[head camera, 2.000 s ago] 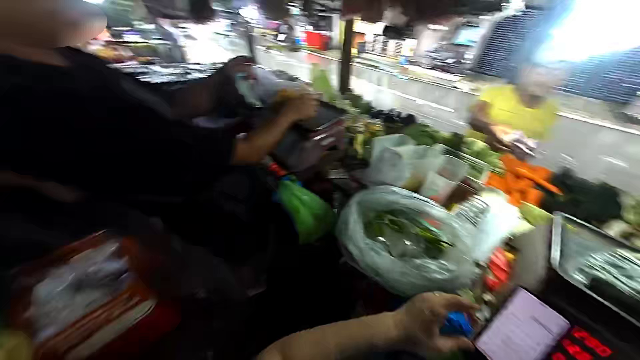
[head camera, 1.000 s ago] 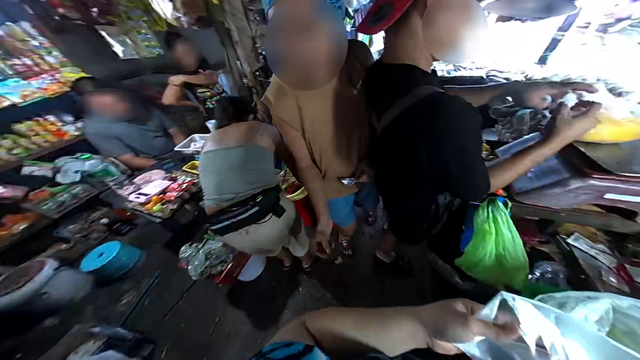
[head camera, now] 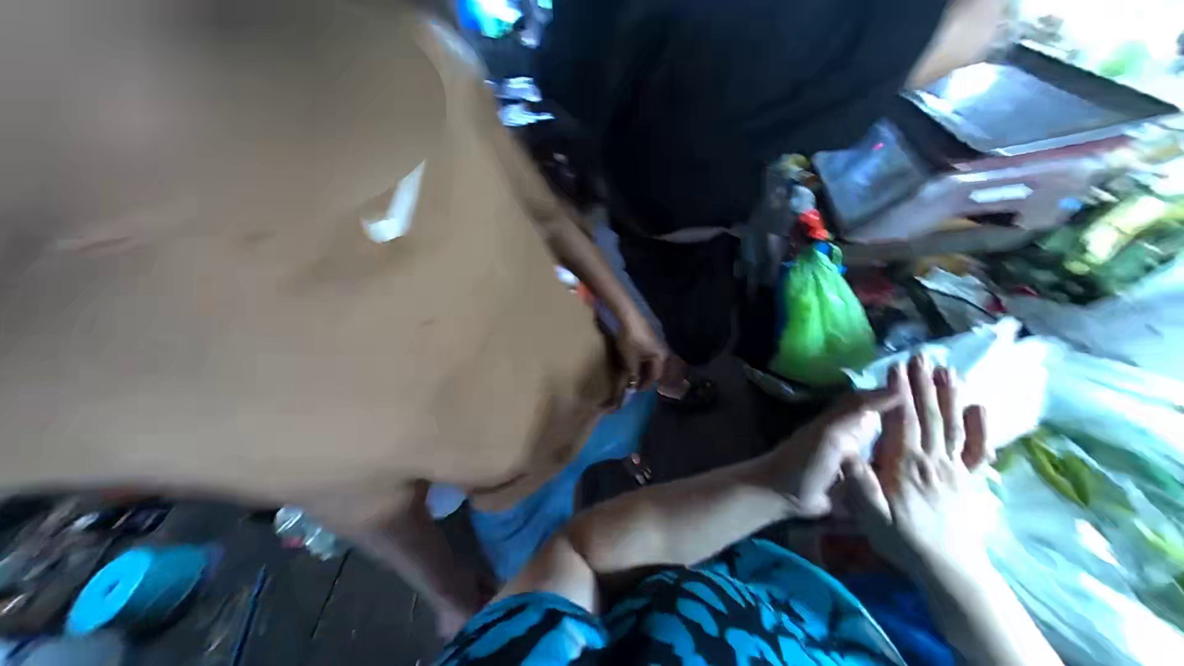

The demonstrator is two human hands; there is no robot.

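Observation:
My left hand (head camera: 837, 453) reaches in from the lower middle, its fingertips meeting my right hand (head camera: 934, 462), which comes up from the lower right with fingers spread over white plastic. Whether either hand pinches the white plastic bag (head camera: 999, 375) is blurred. Just right of my hands lies a large clear plastic bag (head camera: 1101, 546) with green vegetables (head camera: 1059, 467) inside. A knotted bright green plastic bag (head camera: 823, 319) hangs above and left of my hands.
A person in a tan top (head camera: 277, 342) stands very close at left; another in a black shirt (head camera: 731, 102) stands ahead. At upper right is a metal-topped box (head camera: 1036, 102) beside leafy vegetables (head camera: 1110, 240). A blue roll (head camera: 139, 587) and a plastic bottle (head camera: 305, 532) lie on the dark floor.
My right hand has come into view beside my left. The person in the tan top now stands much nearer. The view has swung since the earlier frames.

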